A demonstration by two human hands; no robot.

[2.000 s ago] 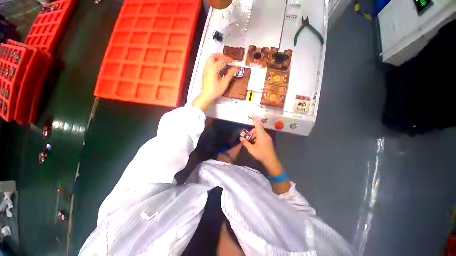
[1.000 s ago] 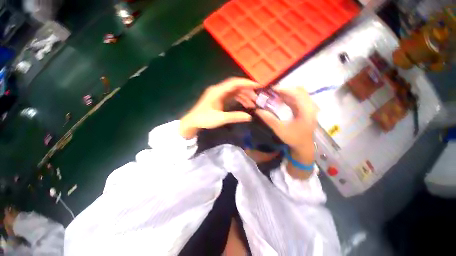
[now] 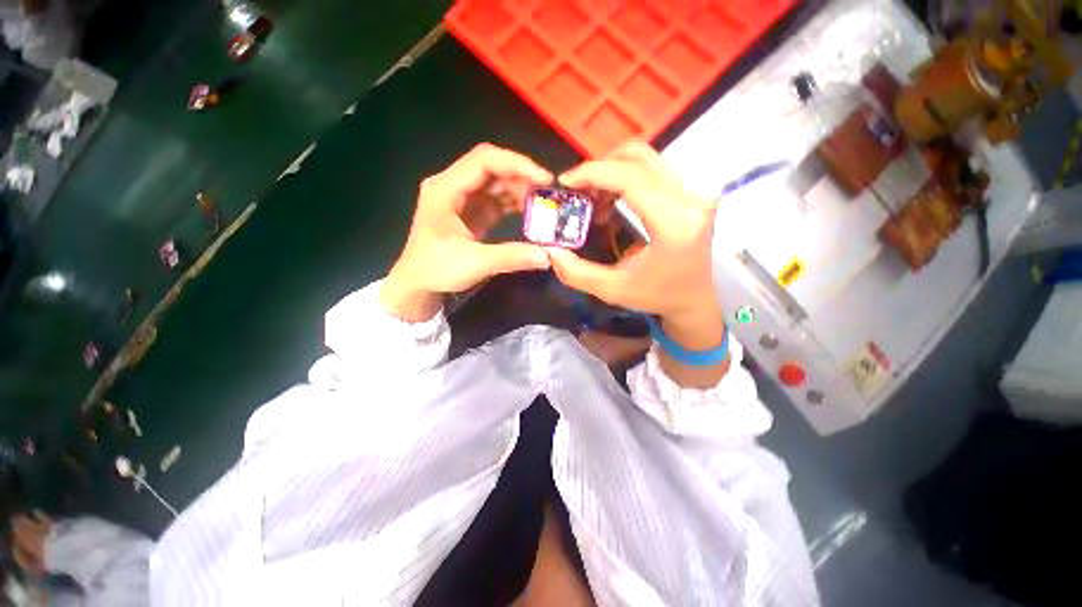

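A watch housing [image 3: 559, 218], a small rounded square with a pinkish-red rim and white and dark parts inside, is held up between both hands in front of my chest. My left hand [image 3: 460, 229] grips its left edge with thumb and fingers. My right hand [image 3: 653, 237], with a blue band on the wrist, grips its right edge. The open inner side of the housing faces up towards me. Another small unit [image 3: 882, 131] sits on a brown fixture block [image 3: 857, 154] on the white machine.
The orange-red blister tray [image 3: 587, 83] lies ahead. The white machine base [image 3: 759, 225] is at the right, with a red button [image 3: 791, 375], a blue stick [image 3: 755, 177] and a gold-brown press head [image 3: 949, 95]. Small units lie on the green belt [image 3: 320, 225]. Another person's sleeve [image 3: 95, 557] is bottom left.
Two seconds ago my hands were apart, left over the fixture and right below its front edge. Both are now together on one housing. Since one second ago they moved slightly left; the view has turned.
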